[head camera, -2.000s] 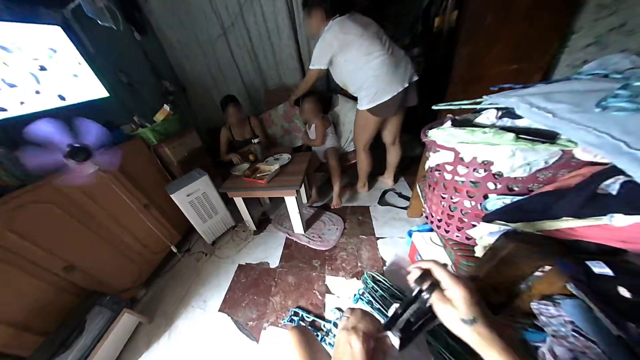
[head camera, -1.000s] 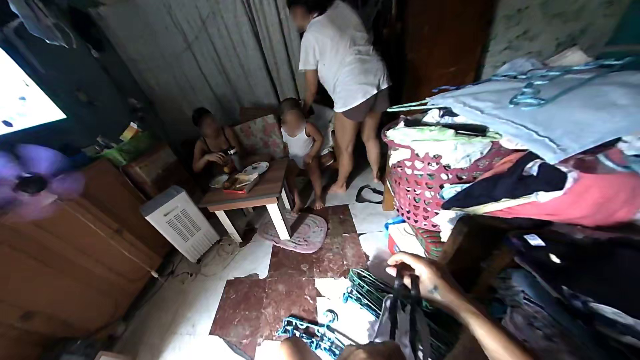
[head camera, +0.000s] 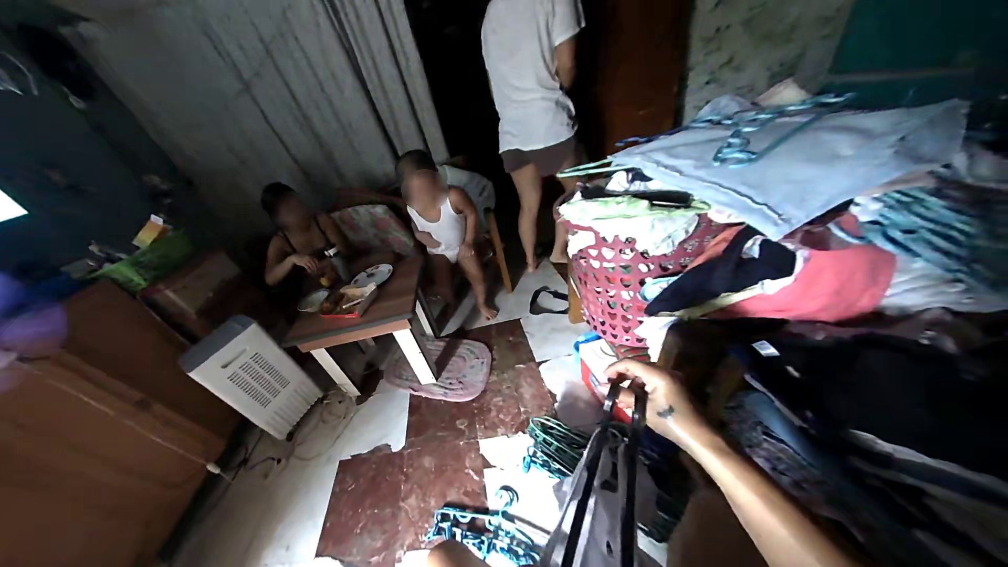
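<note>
My right hand (head camera: 650, 394) is raised at lower centre right, its fingers closed on the black straps (head camera: 605, 449) of a grey cloth item (head camera: 610, 492). The cloth hangs down below the hand and runs out of the bottom of the view; whether it is a garment or a bag I cannot tell. My left hand is not visible. Just left of the cloth lies a bundle of dark green hangers (head camera: 555, 445) on the floor. Nearer the bottom edge are light blue plastic hangers (head camera: 480, 531).
A maroon laundry basket (head camera: 614, 283) heaped with clothes stands at right, with hangers on top and dark clothes (head camera: 882, 402) below. Two seated children are by a low wooden table (head camera: 358, 323) with food; another person stands behind. A white air cooler (head camera: 252, 378) and a rug (head camera: 449, 370) are at left.
My left hand, earlier near the black straps, has dropped out of view. The grey cloth now hangs stretched below my right hand. The standing person has straightened and turned from the children.
</note>
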